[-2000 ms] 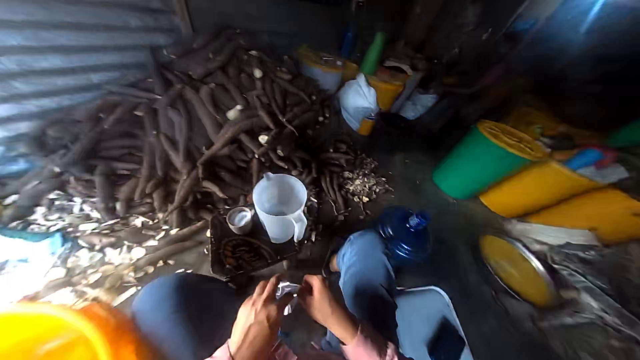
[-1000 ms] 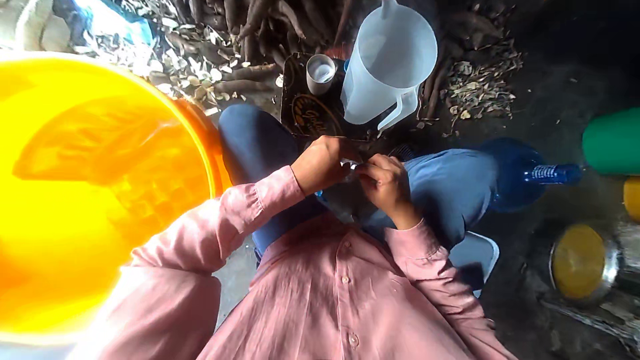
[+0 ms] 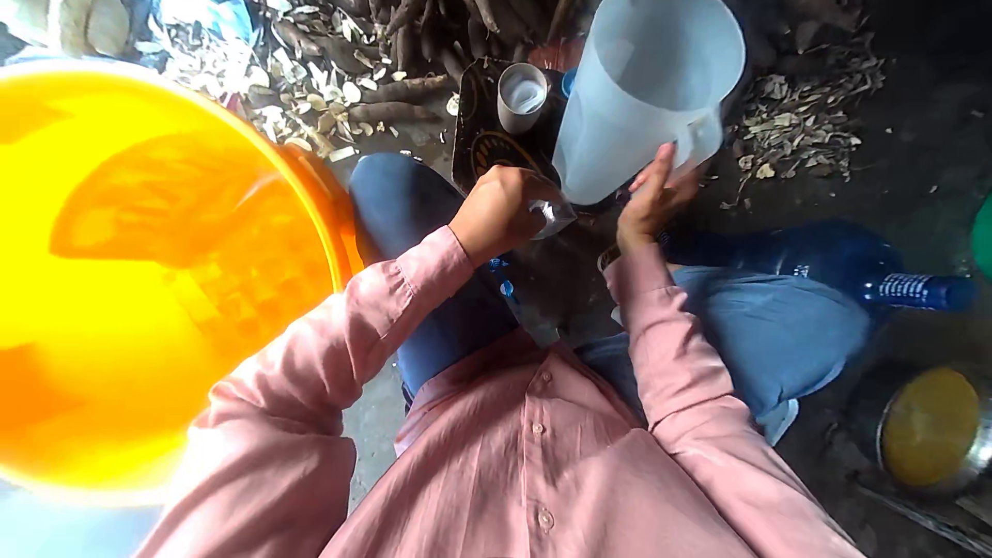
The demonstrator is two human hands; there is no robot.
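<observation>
A small clear plastic bag point(image 3: 552, 217) is held in my left hand point(image 3: 504, 209), whose fingers are closed around it. My right hand point(image 3: 659, 198) is at the handle of a translucent plastic pitcher point(image 3: 612, 116), its fingers at the handle's lower end; whether they grip it is hard to tell. The pitcher leans, its mouth facing up toward me. Left of it, a white cup point(image 3: 521, 108) with something pale inside stands on a dark patterned surface point(image 3: 465, 116) in front of my left hand.
A large yellow plastic tub point(image 3: 302, 186) is at my left. Long brown roots point(image 3: 403, 89) and pale peelings point(image 3: 310, 101) cover the ground ahead. More peelings point(image 3: 806, 132) lie right of the pitcher. A blue water bottle point(image 3: 837, 256) lies beside my right knee, with a metal bowl point(image 3: 930, 426) behind it.
My hands were together at the small plastic piece; now they are apart. My right hand has moved forward and right to the pitcher's handle, while my left hand keeps the plastic.
</observation>
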